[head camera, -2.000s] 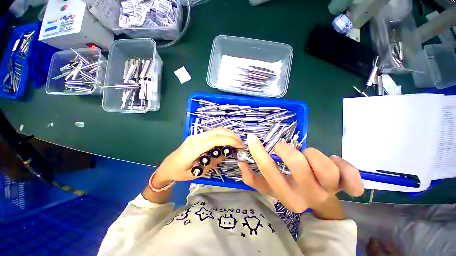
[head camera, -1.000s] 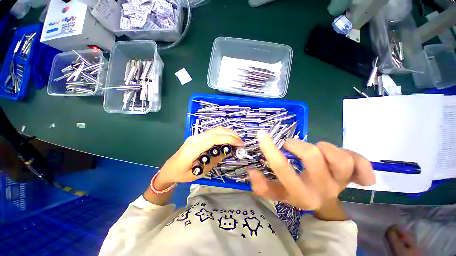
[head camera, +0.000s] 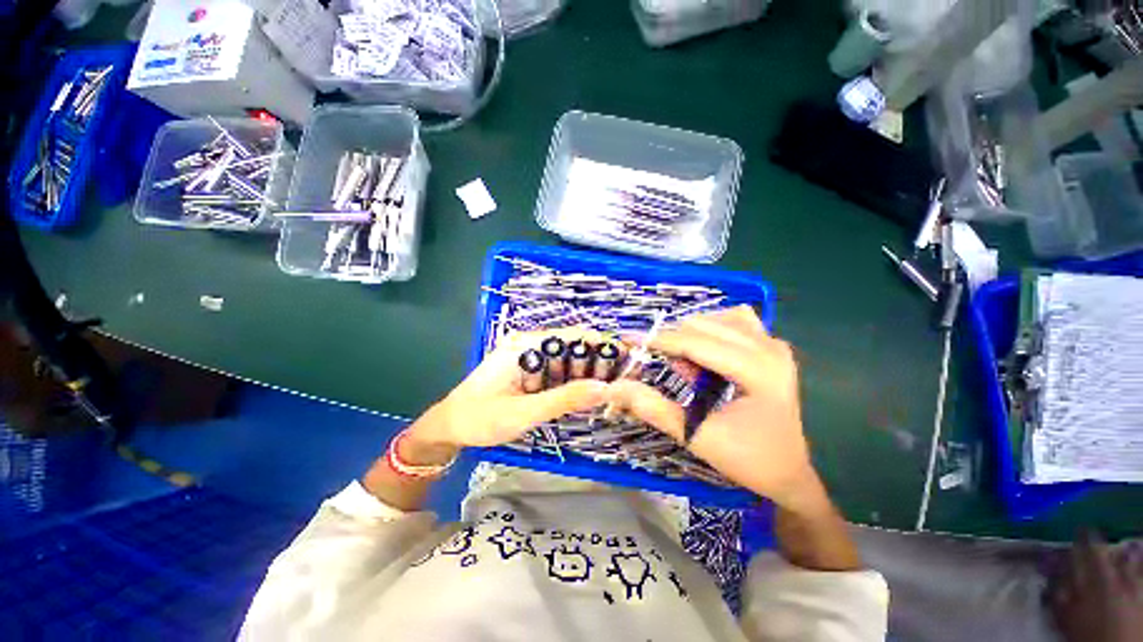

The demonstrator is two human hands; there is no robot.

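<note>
My left hand [head camera: 501, 395], with a red band at the wrist, holds a fanned row of several metal cartridges [head camera: 579, 360], their dark ring ends facing up. My right hand [head camera: 740, 401] meets it at the right end of the row, fingertips pinched on something small and blurred. A dark pen-like thing [head camera: 704, 399] shows in the right palm. Both hands are over the blue parts tray [head camera: 767, 295], heaped with loose silver parts. Behind it stands a clear plastic box [head camera: 731, 188] with parts on a white lining.
Two clear boxes of parts [head camera: 148, 207] [head camera: 291, 245], a blue bin [head camera: 28, 207], a carton [head camera: 207, 63] and a tub of white packets [head camera: 414, 44] are left. Right are a black case [head camera: 840, 157], loose parts [head camera: 913, 272] and a blue tray [head camera: 1003, 376] with papers. A person's hand [head camera: 1103, 589] shows lower right.
My right hand has closed in against the row and turned inward; the pen no longer sticks out right. The loose white paper sheet is gone, showing the blue tray. The view has shifted slightly.
</note>
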